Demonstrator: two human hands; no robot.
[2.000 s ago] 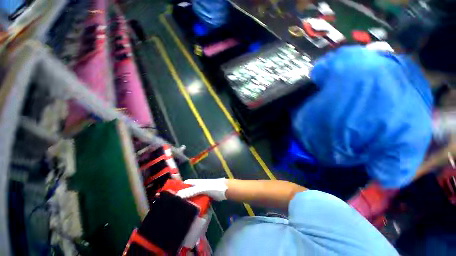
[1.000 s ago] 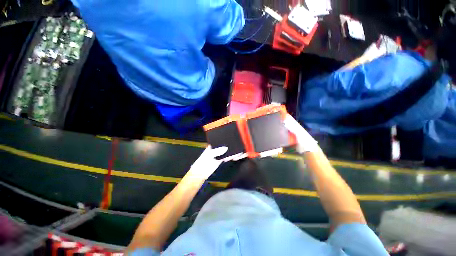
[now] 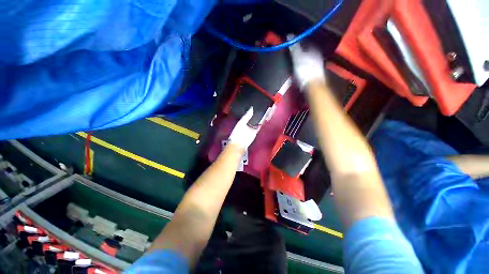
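A pair of flat black electronic units with red strips (image 3: 253, 101) lies tilted over a pink-lined bin (image 3: 270, 136). My left hand (image 3: 244, 131), in a white glove, grips the near edge of the pair. My right hand (image 3: 307, 65), gloved and blurred, is at the far right edge of the pair; its fingertips are hard to make out. Another black unit in a red holder (image 3: 291, 158) sits in the near part of the bin, above a silver-white plate with holes (image 3: 295, 208).
A seated person in a blue smock (image 3: 96, 64) is at the left, another (image 3: 429, 187) at the right. Red holders (image 3: 402, 59) stand at upper right. A blue cable (image 3: 279, 48) loops across the top. A shelf with a grey rail (image 3: 123, 200) and red-edged units (image 3: 53, 249) is at lower left.
The held pair of units has moved from in front of me to over the pink-lined bin. Both arms now reach forward, and the view is closer to the bin and the bench.
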